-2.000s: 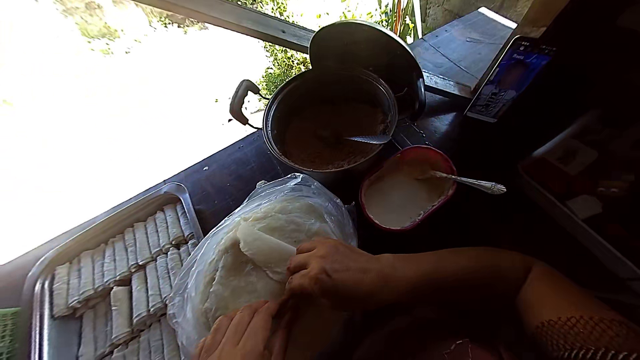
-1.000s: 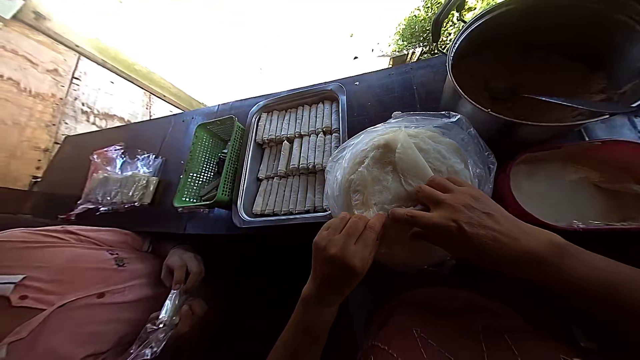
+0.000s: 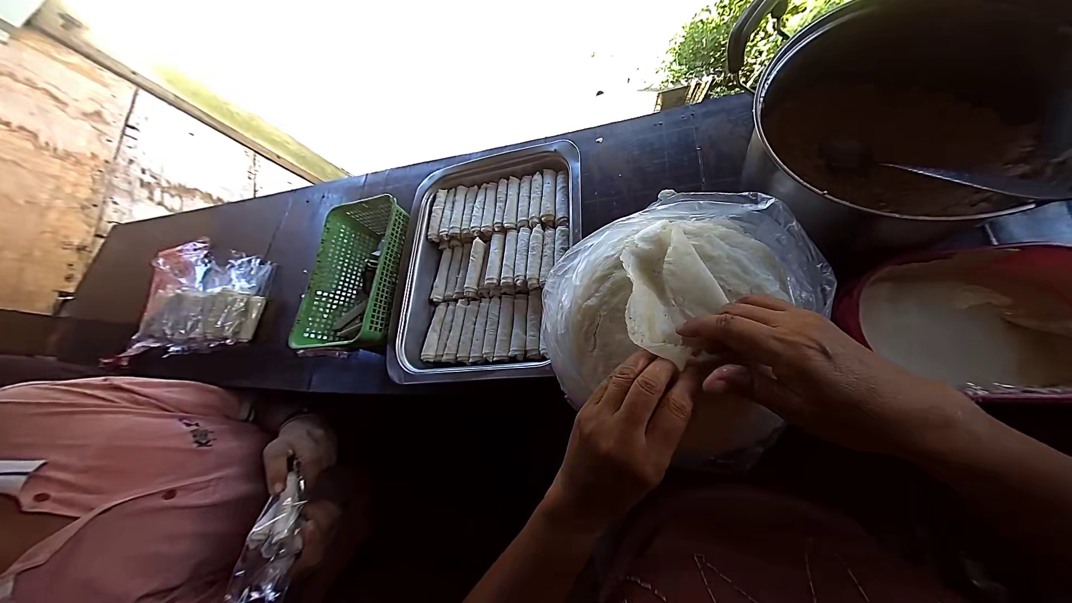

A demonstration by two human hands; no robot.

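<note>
A stack of thin round dough wrappers point(image 3: 586, 293) lies in a clear plastic bag point(image 3: 804, 243) in front of me. My left hand point(image 3: 632, 419) pinches the near edge of a lifted wrapper point(image 3: 674, 285) above the stack. On the same wrapper's right edge are the fingers of my right hand point(image 3: 779, 360). Left of the stack, a metal tray point(image 3: 404, 301) holds rows of rolled wrappers point(image 3: 494, 260). A large metal pot point(image 3: 758, 126) with brown filling point(image 3: 904, 142) and a metal utensil point(image 3: 963, 177) stands at the upper right. Below it is a red bowl point(image 3: 850, 301) of pale mixture.
A green plastic basket point(image 3: 335, 251) with metal utensils stands left of the tray. Farther left lies a plastic bag with packed contents point(image 3: 205, 310). At the lower left, a person in a pink shirt point(image 3: 142, 486) holds a clear plastic package point(image 3: 272, 536). The dark table point(image 3: 653, 151) carries everything.
The view has swung left, bringing the basket and the other person into sight. Both hands stay at the stack; the lifted wrapper now stands folded up between them.
</note>
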